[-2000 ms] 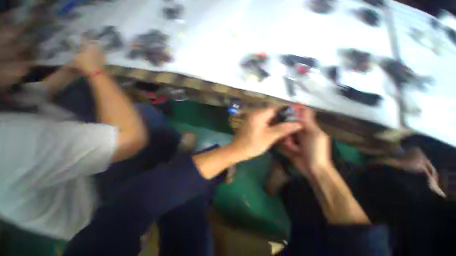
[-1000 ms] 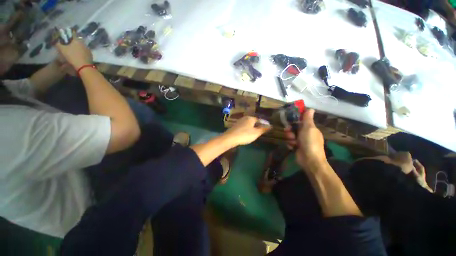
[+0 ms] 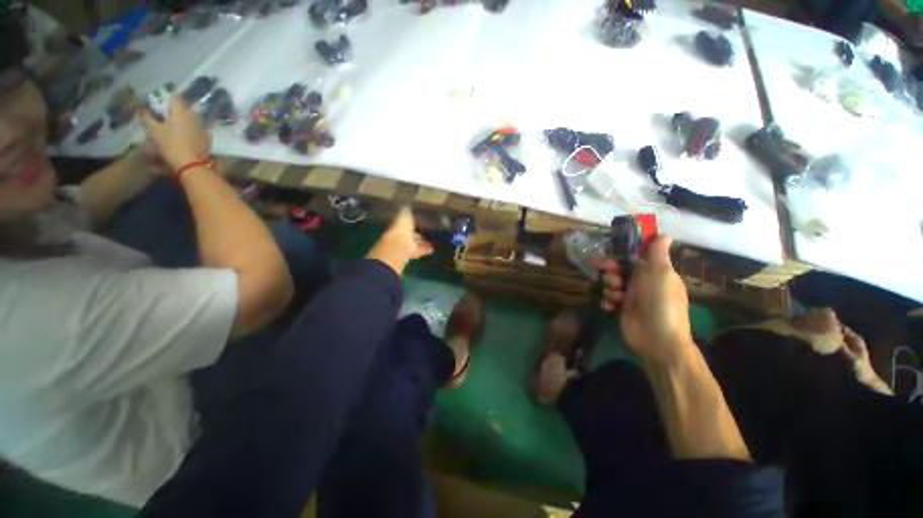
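My right hand (image 3: 648,293) holds a black part (image 3: 626,235) with a bright red part (image 3: 646,228) at its top, just off the table's front edge. A shiny clear plastic bag (image 3: 587,249) hangs at the left side of the black part. My left hand (image 3: 401,243) is away to the left, near the table edge, with fingers apart and nothing visible in it.
The white-covered table (image 3: 405,111) bears a mixed-colour bundle (image 3: 498,152), a white cord (image 3: 582,160) over a dark bundle, and a black cable bundle (image 3: 705,202). A neighbour's arm (image 3: 238,223) is at the left. A blue-and-white item (image 3: 462,233) hangs below the edge.
My left hand has moved left, away from the parts. My right hand keeps the black and red parts, now slightly further right, and the clear bag shows beside them.
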